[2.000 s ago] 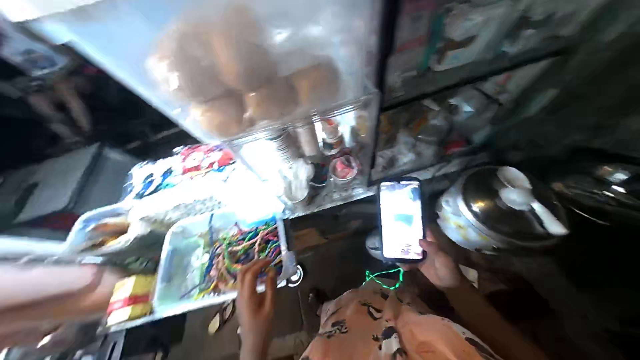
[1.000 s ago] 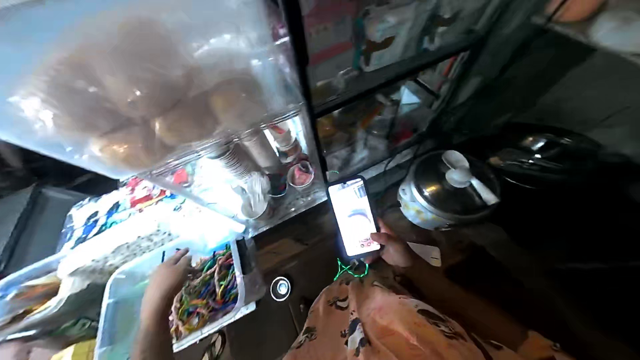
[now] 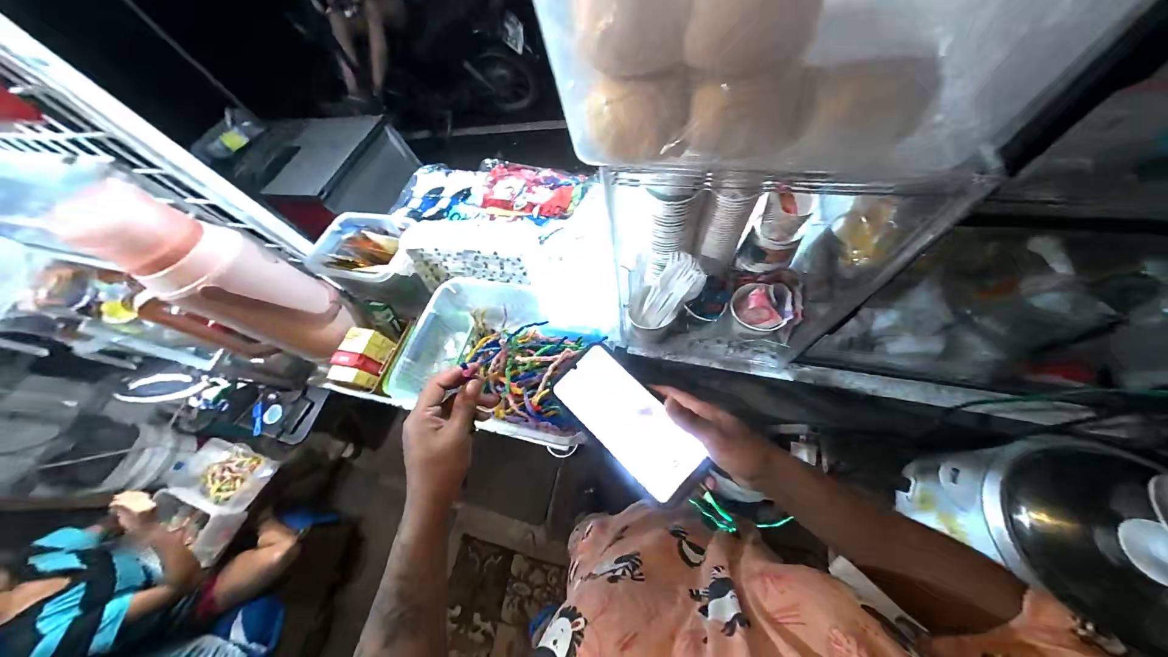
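Observation:
A smartphone (image 3: 631, 424) with a bright, washed-out screen is tilted in front of my lap, and my right hand (image 3: 716, 433) grips its right side. My left hand (image 3: 447, 411) is at the front edge of a clear plastic tub (image 3: 429, 351). Its thumb and fingers are near each other beside the colourful twisted cords (image 3: 525, 370) in that tub; whether they pinch a cord cannot be told. A green cord (image 3: 716, 513) hangs below the phone, over my patterned clothing.
A small yellow and red box (image 3: 360, 356) stands left of the tub. Behind are stacked paper cups (image 3: 673, 224) and a cup of white plastic utensils (image 3: 662, 297). A lidded pot (image 3: 1049, 520) stands at right. Another person (image 3: 100, 579) sits at lower left, by a container (image 3: 224, 474).
The view has swung left, bringing the seated person into sight. My left hand, over the cords a second ago, is now at the tub's front edge. The phone remains in my right hand.

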